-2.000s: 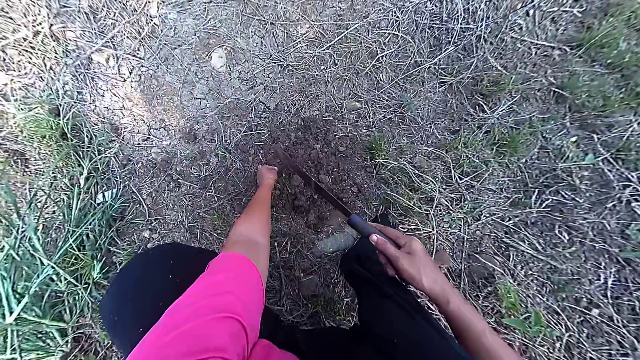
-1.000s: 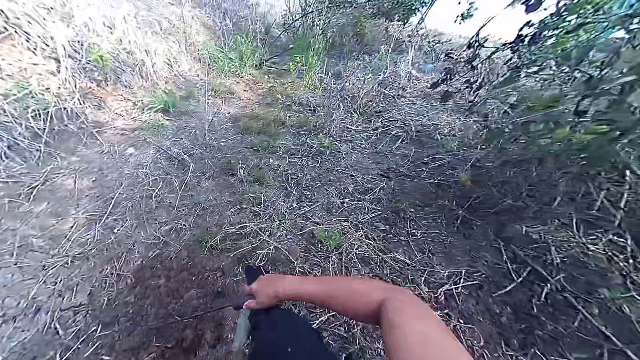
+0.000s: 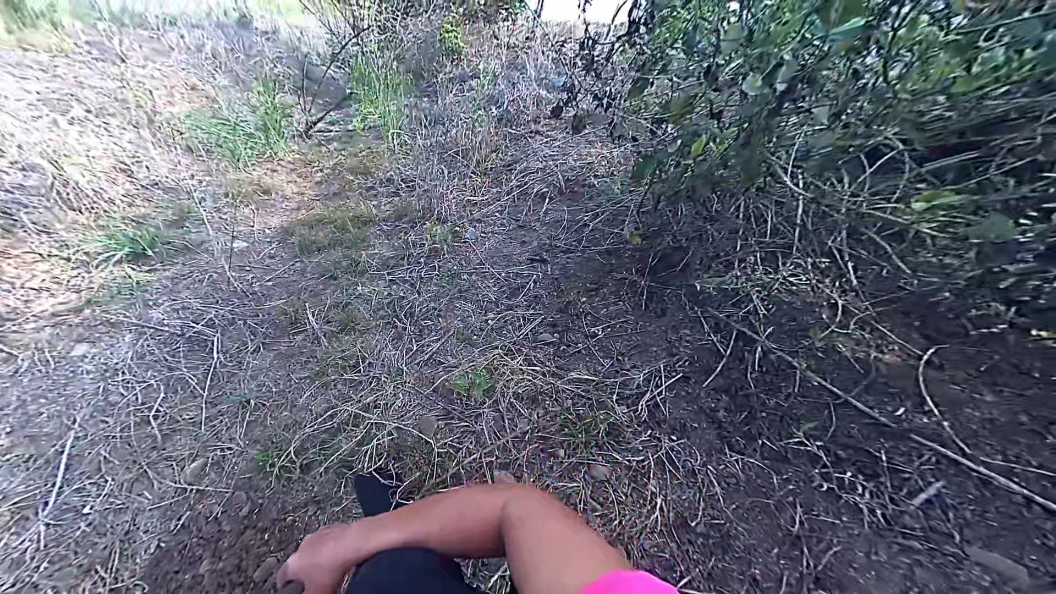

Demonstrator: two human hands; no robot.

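My right hand (image 3: 318, 561) is low in the view, left of the middle, with its fingers curled down over a dark handle end (image 3: 290, 586). The blade of this long knife is out of the frame. The hand is beside my dark trouser leg (image 3: 408, 573) and just right of loose brown soil (image 3: 206, 549). My bare forearm crosses above the knee, and a pink sleeve (image 3: 631, 582) shows at the bottom edge. My left hand is out of view.
Dry stems and straw (image 3: 495, 371) cover the ground ahead. A leafy bush (image 3: 742, 107) overhangs the upper right. Long twigs (image 3: 932, 445) lie across dark soil at the right. Green grass tufts (image 3: 239, 124) stand at the upper left.
The view has swung up and to the right from the dug soil. My left hand, by the blade tip two seconds ago, has left the frame. The knife blade has also gone out of sight.
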